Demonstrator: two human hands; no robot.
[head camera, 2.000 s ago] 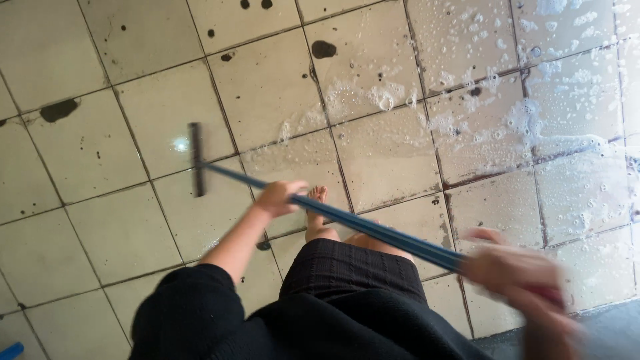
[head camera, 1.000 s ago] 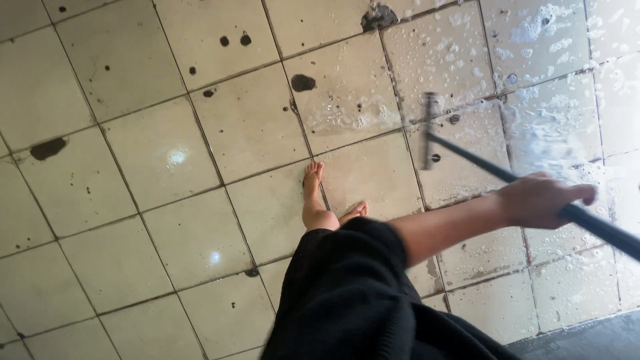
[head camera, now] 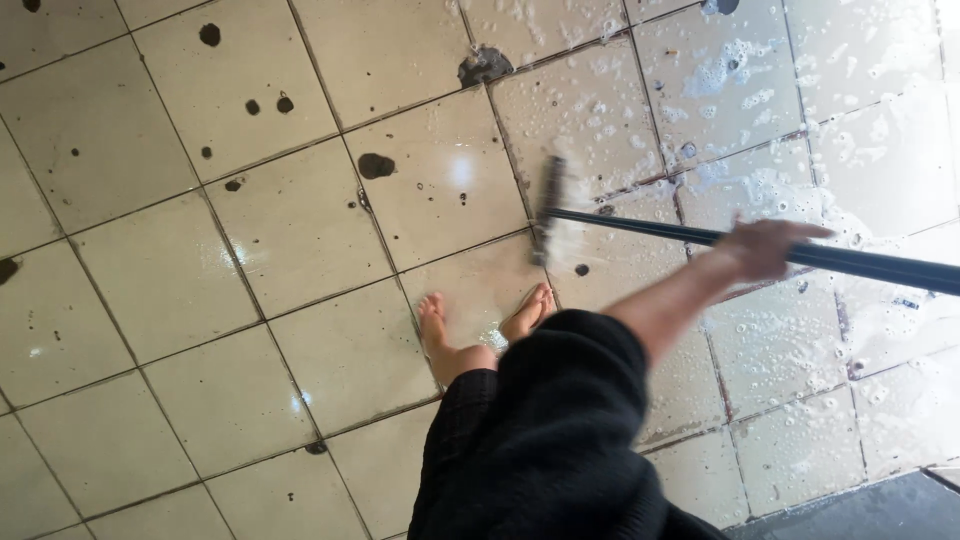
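My left hand [head camera: 765,247] is closed around the dark blue pole of a long-handled floor brush [head camera: 637,224], partway along its length. The brush head [head camera: 550,210], blurred, rests on the wet tiled floor just beyond my bare feet [head camera: 527,311], with whitish suds along its right side. From my hand the pole runs on to the right and leaves the frame at the edge. My right hand is out of the frame. A black sleeve covers the upper part of my left arm.
Soap suds [head camera: 735,67] and bubbles lie over the tiles on the right. The cream floor tiles [head camera: 322,225] have dark chipped spots and dark joints. A grey floor strip [head camera: 862,514] borders them at the bottom right. Light glares at the right edge.
Two seconds ago both hands showed on the pole; now only my left does. Since one second ago the brush head has moved left over the tiles, toward the area in front of my feet.
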